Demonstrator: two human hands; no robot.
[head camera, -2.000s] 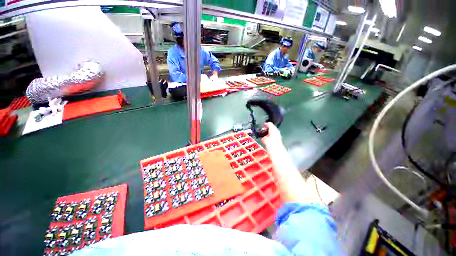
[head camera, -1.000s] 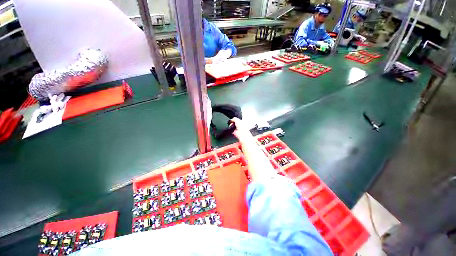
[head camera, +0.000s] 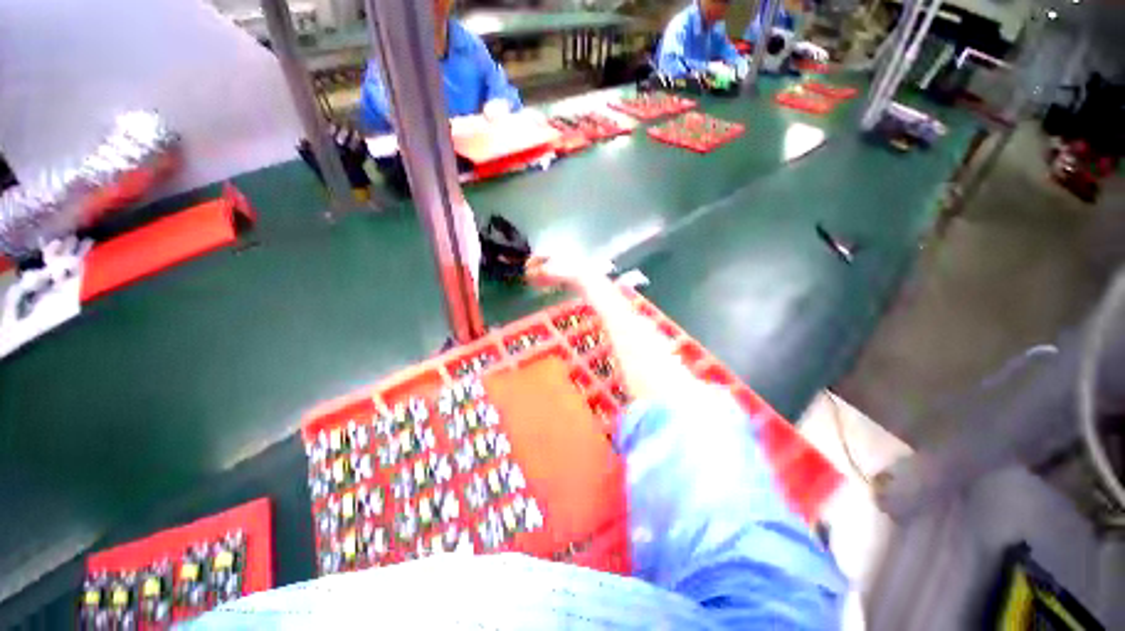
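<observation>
My right hand (head camera: 545, 272) is blurred, with its arm stretched over the red compartment tray (head camera: 790, 446). Its fingers are closed on the right edge of a bunched black strap (head camera: 503, 250), at the green bench just right of the metal post. An orange flat sheet (head camera: 555, 413) lies on the tray, with rows of small circuit boards (head camera: 426, 483) on its left part. More boards sit in the tray's back pockets. A second red sheet with boards (head camera: 259, 542) lies at the lower left. My left hand is not in view; a pale blue sleeve crosses the bottom edge.
The metal post (head camera: 426, 160) stands behind the tray. A dark hand tool (head camera: 835, 243) lies on the green bench (head camera: 740, 284). Co-workers in blue smocks (head camera: 463, 74) sit across the bench near red sheets of boards. A black and yellow fixture (head camera: 1042, 598) shows at the lower right.
The view has shifted. My right hand has moved the black strap leftward from beyond the tray's back right to beside the post. The strap's open loop now looks bunched and smaller.
</observation>
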